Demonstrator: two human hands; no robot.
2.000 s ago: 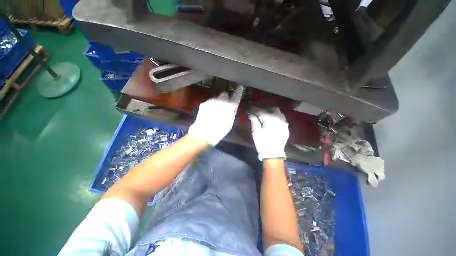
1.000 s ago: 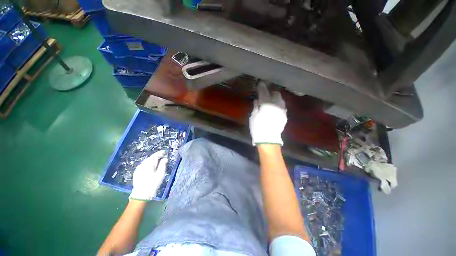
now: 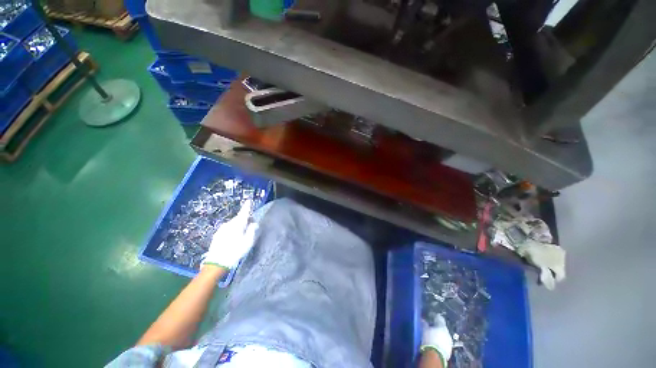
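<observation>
My left hand [image 3: 231,241], in a white knit glove with a green-edged cuff, is over the right side of the left blue parts bin [image 3: 171,205]. Its fingertips are together near a small bright spot; I cannot tell if it holds a part. My right hand [image 3: 436,339], gloved the same, is down in the right blue parts bin [image 3: 508,302], among small greyish metal parts [image 3: 457,291]. Its fingers are small and unclear. Silvery metal parts [image 3: 208,215] fill the left bin. The reddish-brown press table [image 3: 345,164] lies under the dark grey press frame [image 3: 360,79], with no hand on it.
A slotted metal clamp [image 3: 277,106] lies on the table's left. A red-handled tool [image 3: 485,224] and dirty white rags [image 3: 541,257] are at its right end. Stacked blue totes [image 3: 194,92] stand behind left. A pale green stand base [image 3: 109,103] is on the floor.
My right hand has left the press table and moved down into the right bin. My left hand, earlier at the press, then over the left bin, has shifted slightly up and right.
</observation>
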